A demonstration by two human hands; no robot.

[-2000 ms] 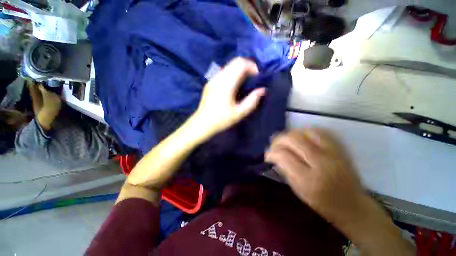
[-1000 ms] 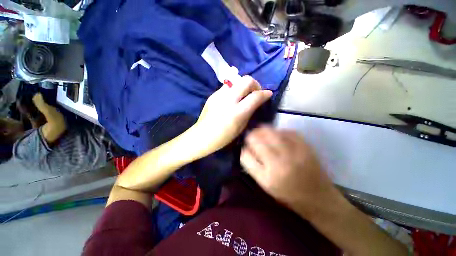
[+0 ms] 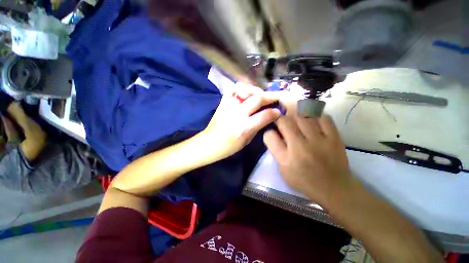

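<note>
The blue garment piece (image 3: 169,97) spreads over the machine table and the lap, with darker cloth (image 3: 216,180) below my left forearm. My left hand (image 3: 239,115), with a red band on a finger, pinches the cloth edge near the presser foot area. My right hand (image 3: 308,149) lies beside it, fingertips near the cloth edge and just below the grey cylinder (image 3: 311,107); whether it grips cloth is hidden. A white strip (image 3: 220,79) lies against the blue cloth above my left hand.
The blurred machine head (image 3: 298,31) spans the top. Tweezers (image 3: 396,96) with loose threads and black thread snips (image 3: 421,155) lie on the table at right. A red basket (image 3: 177,221) is below. Another person's arm (image 3: 25,128) is at left beside another machine (image 3: 38,77).
Both hands have moved up to the needle area with the cloth edge. The view has shifted, so more of the machine head shows. The dark edge between the hands is now mostly covered.
</note>
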